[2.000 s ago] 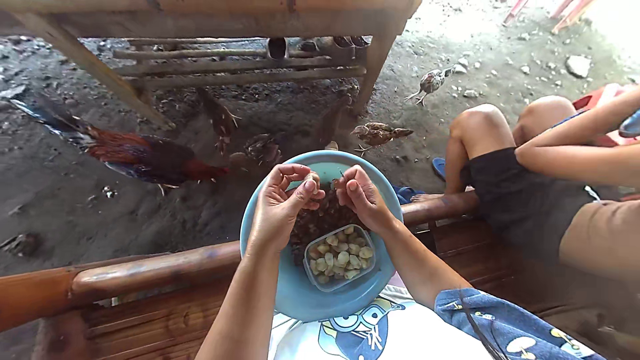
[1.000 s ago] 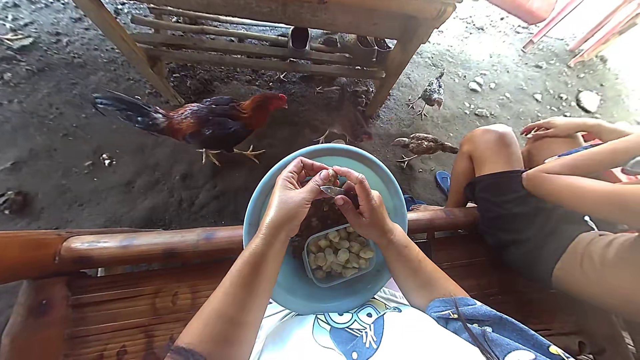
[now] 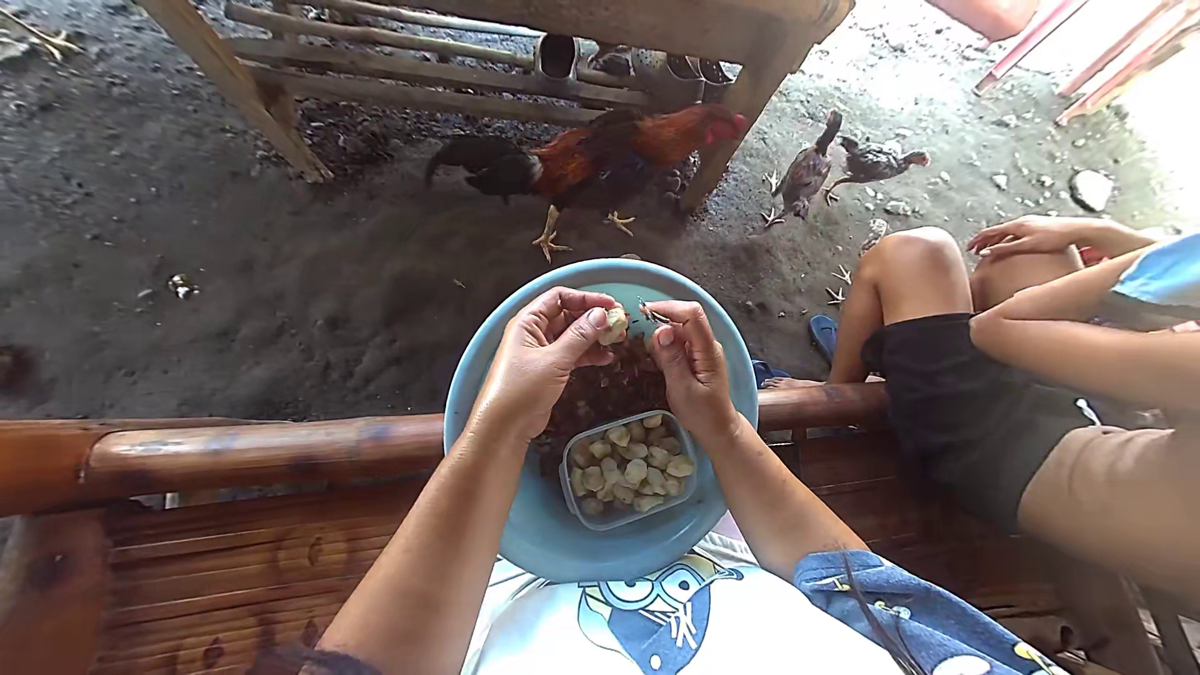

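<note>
My left hand (image 3: 553, 352) pinches a pale peeled seed or nut (image 3: 613, 325) between thumb and fingertips, above a round blue plastic basin (image 3: 600, 560). Just to its right, my right hand (image 3: 692, 366) grips a small thin metal tool (image 3: 653, 311), perhaps a blade, its tip pointing toward the pale piece but apart from it. Inside the basin, below both hands, a clear plastic container (image 3: 607, 520) holds many pale yellowish pieces. Dark brown peelings or shells (image 3: 607, 389) lie behind the container, partly hidden by my hands.
A bamboo rail (image 3: 272, 457) and slatted bench (image 3: 216, 572) lie around the basin. Beyond stands a wooden table (image 3: 525, 23) with shoes on its lower rack. A rooster (image 3: 609, 159) and several smaller chickens (image 3: 804, 178) are on the ground. At right sits another person (image 3: 937, 375).
My hands have moved apart from where they met over the basin one second ago. The rooster has moved right, to the table leg. Near the seated person, the smaller chickens have shifted.
</note>
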